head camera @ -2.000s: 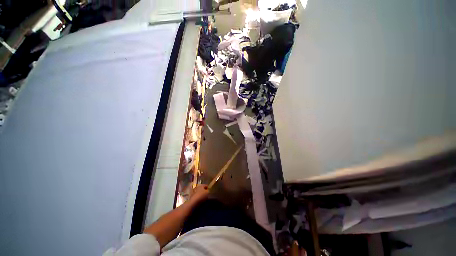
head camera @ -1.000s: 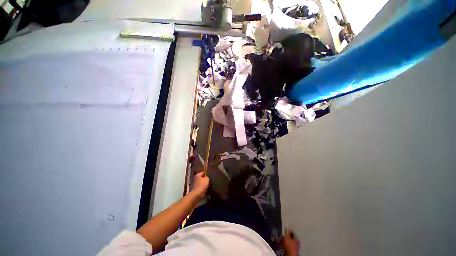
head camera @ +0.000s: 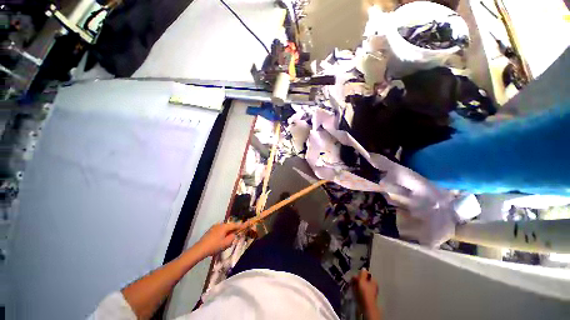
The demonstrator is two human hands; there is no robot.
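My left hand [head camera: 223, 237] is closed around one end of a long thin wooden yardstick [head camera: 284, 203], beside the rim of the left table. The stick slants up and to the right over the littered floor. My right hand [head camera: 366, 286] hangs low at my right side, small and blurred, beside the right table. Its fingers look curled, and a small dark spot shows at it; I cannot tell if it holds anything. The pale lilac sheet [head camera: 106, 187] lies flat on the left table, over a dark edge line.
Crumpled pale strips [head camera: 409, 194] and dark scraps cover the floor ahead. A white bucket [head camera: 431, 28] holding scraps stands at the upper right. A blue roll [head camera: 494, 156] reaches in from the right. A pale ruler [head camera: 197, 96] lies at the sheet's far end. The right table [head camera: 450, 281] is close by.
The view has moved forward along the aisle, bringing the bucket and blue roll closer. The yardstick has swung from near upright to slanting right. My left hand still holds it.
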